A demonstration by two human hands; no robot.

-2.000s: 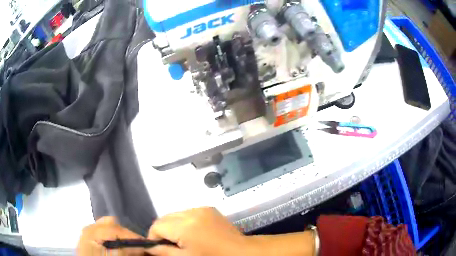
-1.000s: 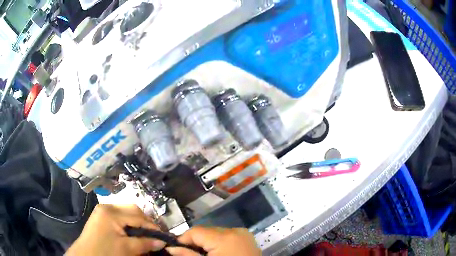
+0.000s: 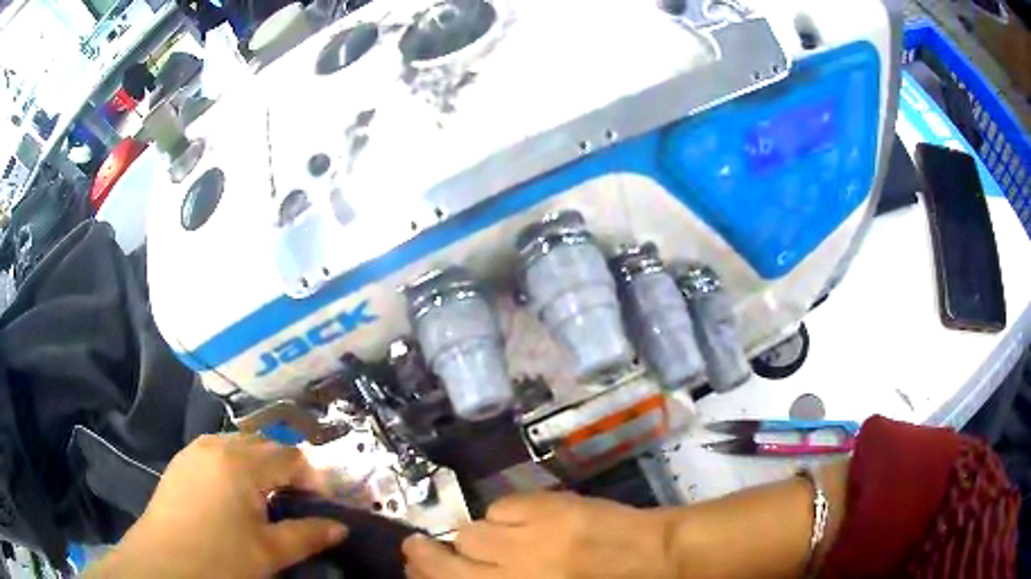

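Observation:
My left hand [image 3: 221, 509] is at the lower left, thumb and fingers closed on a black rib cuff or band [image 3: 362, 541]. My right hand [image 3: 543, 537] is at the bottom centre, its fingertips on the band's right part. The band lies just in front of the presser foot and needle area [image 3: 396, 441] of the white and blue JACK overlock machine [image 3: 373, 249]. The band's lower part is cut off by the frame's edge. The dark grey garment [image 3: 85, 373] lies heaped left of the machine, with a pale line across it.
Thread snips [image 3: 780, 438] lie right of the machine, partly behind my right forearm. A black mobile phone [image 3: 961, 238] lies farther right on the white table [image 3: 871, 351]. A blue plastic basket [image 3: 984, 102] stands beyond it. Four grey tension knobs [image 3: 571, 296] stick out of the machine front.
Since the first frame, both hands have moved from the table's front edge to the needle area with the band. The view has shifted. The right forearm now lies across the table by the snips.

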